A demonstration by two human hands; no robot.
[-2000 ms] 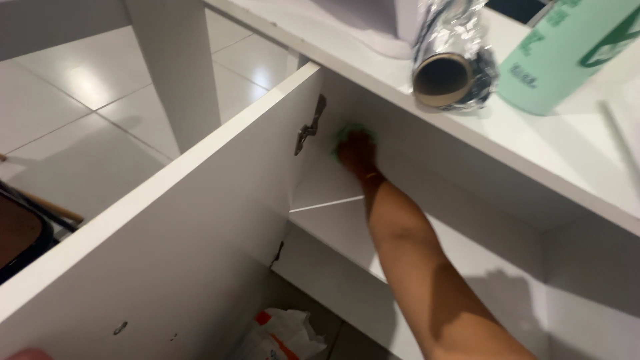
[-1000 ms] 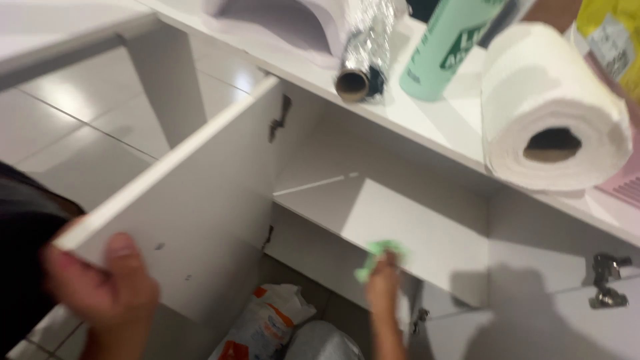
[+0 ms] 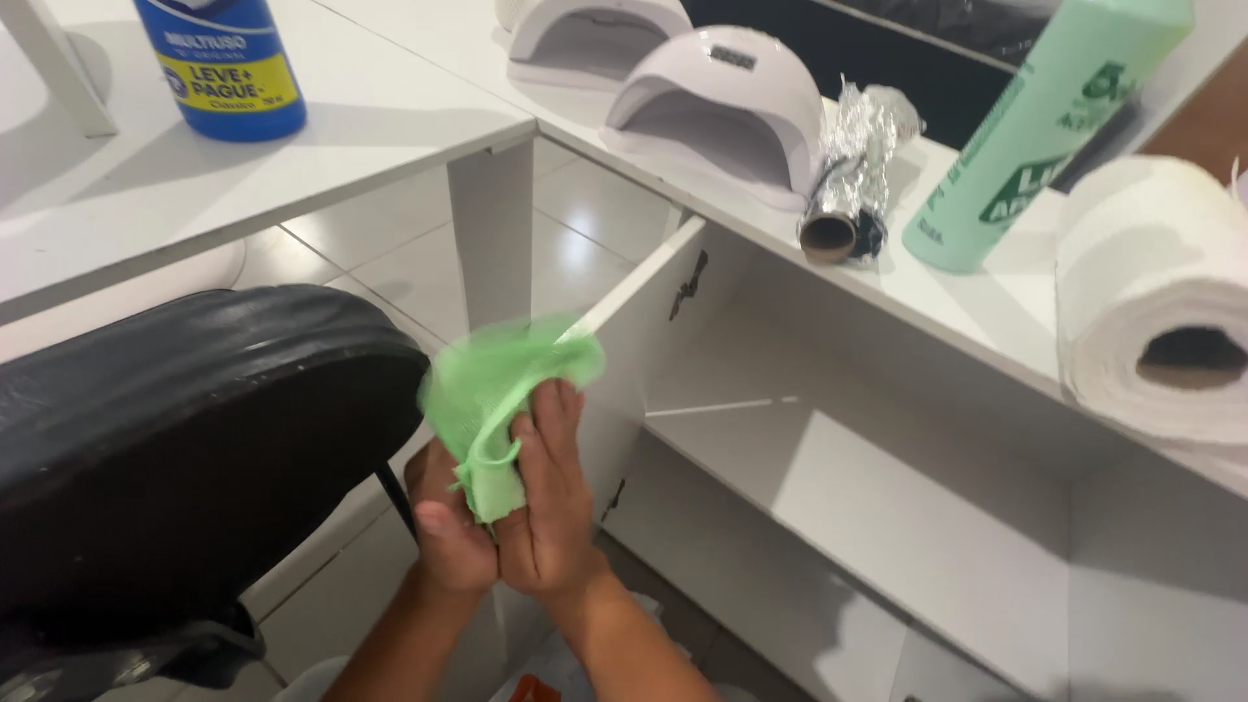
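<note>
A green cleaning cloth (image 3: 497, 409), partly blurred, is held between my two hands in front of the open white cabinet door (image 3: 624, 361). My left hand (image 3: 453, 526) is closed on the cloth's lower left side, thumb showing. My right hand (image 3: 551, 487) presses the cloth from the right, its fingers pointing up. The cloth's upper part overlaps the top edge of the door. To the right of the hands, the white cabinet's inner shelf (image 3: 877, 487) is in view.
A black padded chair (image 3: 214, 439) stands at left. On the white countertop are a blue cleaner bottle (image 3: 234, 73), white nail lamps (image 3: 726, 112), a foil roll (image 3: 853, 185), a green bottle (image 3: 1043, 136) and a paper towel roll (image 3: 1150, 302). A plastic bag (image 3: 585, 673) lies below.
My right hand has come out of the cabinet with the cloth. My left hand has let go of the door edge and now meets the right at the cloth. The view has swung left.
</note>
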